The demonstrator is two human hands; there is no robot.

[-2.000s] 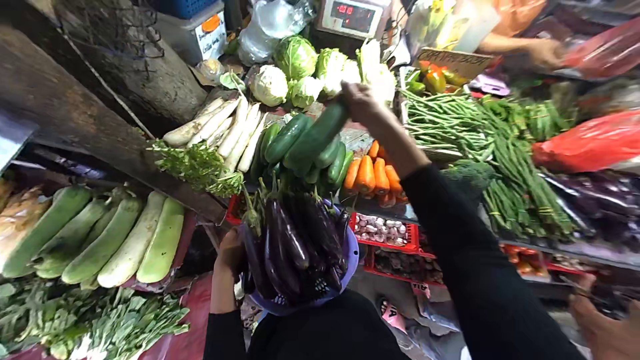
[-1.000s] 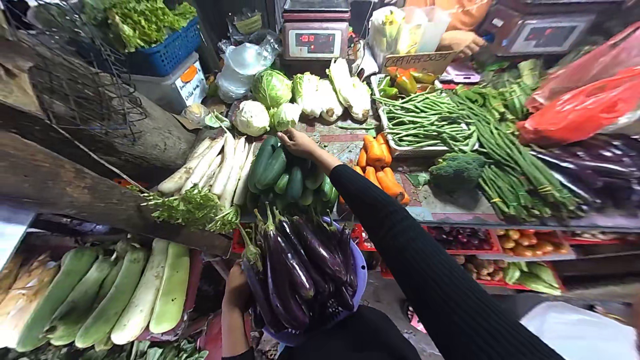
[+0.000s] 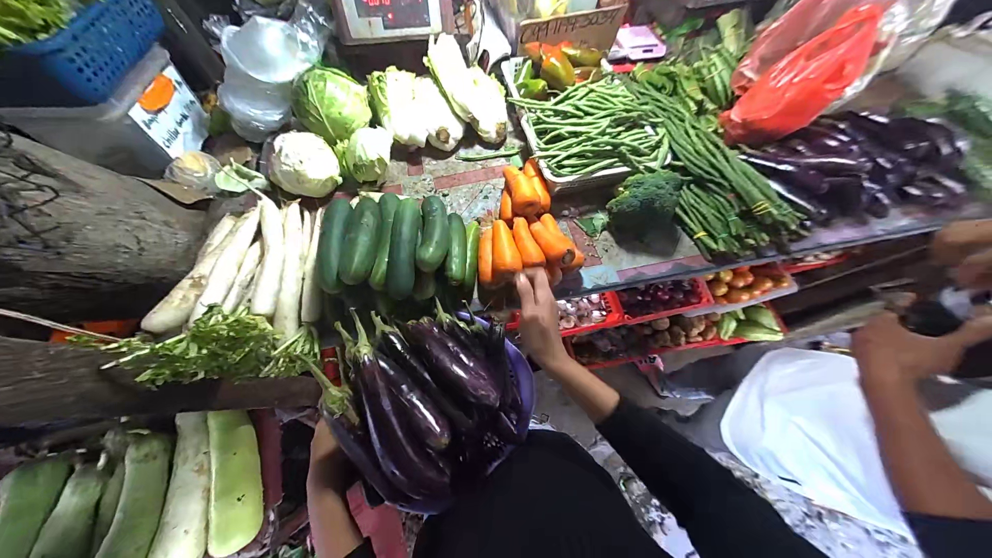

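A purple plastic basket point(image 3: 521, 387) full of eggplants point(image 3: 418, 387) rests against my body. My left hand point(image 3: 329, 457) supports its left side; the fingers are hidden under the eggplants. My right hand point(image 3: 540, 314) touches the lower end of the carrots point(image 3: 528, 244) stacked on the stall table; whether the fingers grip one cannot be told. Green cucumbers point(image 3: 403, 248) lie in a row just left of the carrots. White radishes point(image 3: 263, 263) with leafy tops are further left. Behind them sit a round green cabbage point(image 3: 332, 102), a paler cabbage point(image 3: 304, 164) and napa cabbages point(image 3: 415, 108).
Green beans point(image 3: 593, 128) fill a white tray, with broccoli point(image 3: 645, 203) and more eggplants point(image 3: 860, 163) to the right. Red crates point(image 3: 666, 306) stand below the table edge. Bottle gourds point(image 3: 232, 484) lie lower left. Another person's hands point(image 3: 914, 333) are at right; a scale point(image 3: 395, 17) stands behind.
My right hand held a cucumber over the pile, then was by the small cabbage behind the cucumbers; now it is at the carrots. The eggplant basket stays against my body.
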